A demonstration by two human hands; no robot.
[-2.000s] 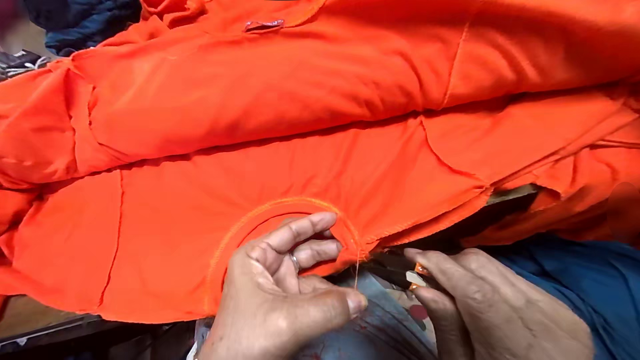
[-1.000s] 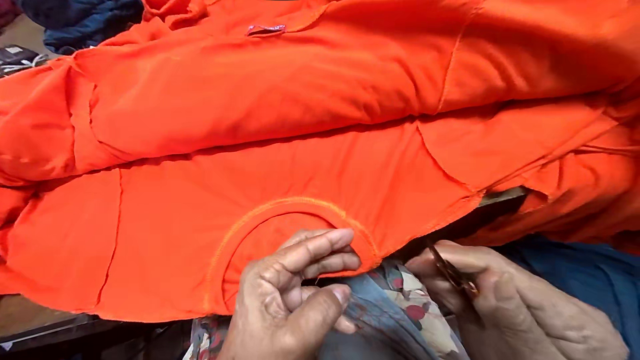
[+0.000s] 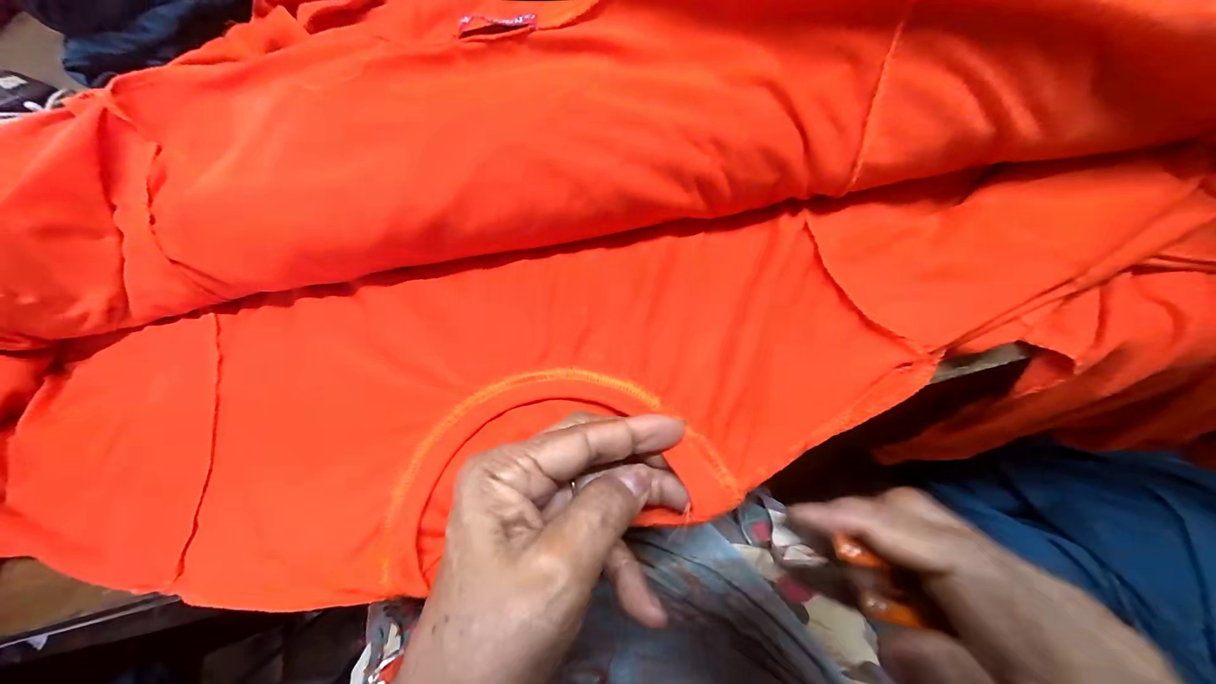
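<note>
An orange garment (image 3: 532,313), with sewn seams showing, is spread across the view. Its curved neckline band (image 3: 475,408), edged with lighter orange stitching, lies at the lower middle. My left hand (image 3: 560,522) is at that band, fingers curled over its inner edge, and seems to hold the cloth; the grip is partly hidden. A short loose thread shows by its fingertips. To the right, apart from the garment, my right hand (image 3: 931,570) holds a small orange-handled tool (image 3: 874,579), blurred, its kind unclear.
Dark blue cloth (image 3: 1073,532) lies at the right, beyond my right hand. Patterned grey cloth (image 3: 722,589) is below the neckline. A wooden surface edge (image 3: 57,594) shows at the lower left. More dark cloth (image 3: 142,33) is piled at the upper left.
Two seconds ago a thread was stretched from my left hand to the garment; it no longer shows so. My right hand has moved away from the garment's edge, the small tool still in it.
</note>
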